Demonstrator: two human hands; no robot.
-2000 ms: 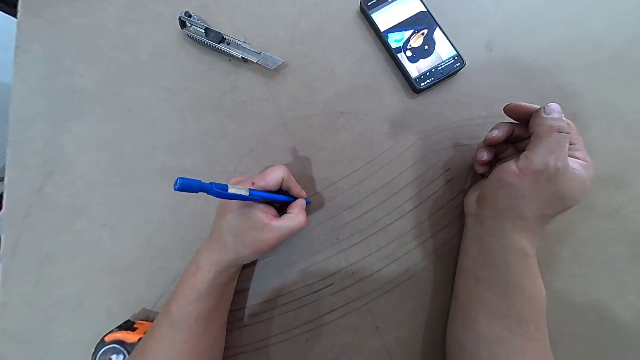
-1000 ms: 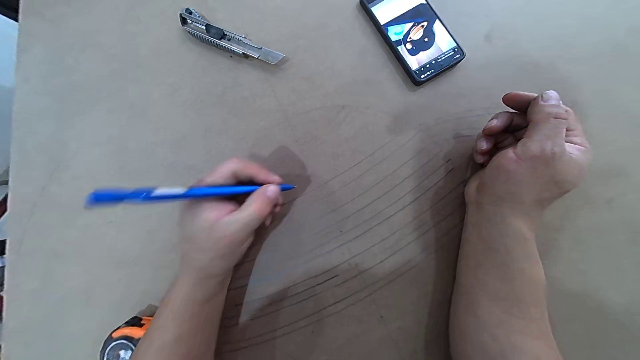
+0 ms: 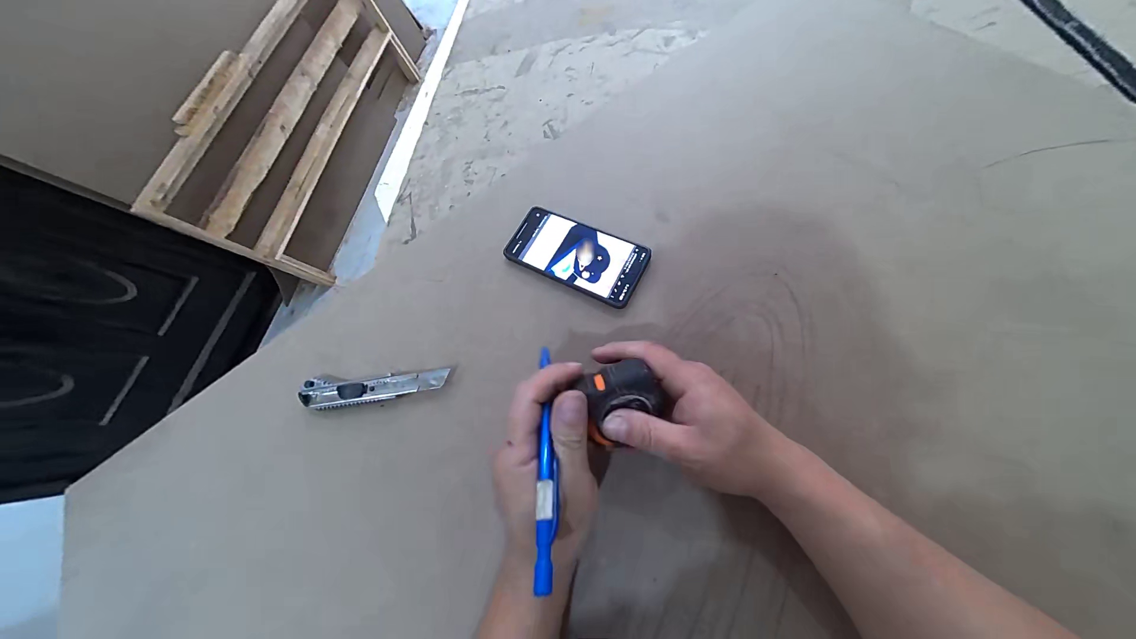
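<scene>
My left hand holds a blue mechanical pencil, its tip pointing away from me, and its thumb and forefinger are at the left side of a tape measure. The tape measure is black with orange parts, and my right hand grips its other side. Behind my hands a smartphone lies with its screen lit, showing a picture. To the left lies a metal snap-off utility knife with its blade out. Curved pencil lines mark the brown board under everything; my right arm hides part of them.
Past the board's far left edge stands a wooden frame with slats. Nearer on the left is a black panelled door. A dusty floor shows beyond the board, with a dark strip at the upper right.
My hands have come together around the tape measure, which lay at the lower left before. The pencil has turned away from the lines. The view has swung widely.
</scene>
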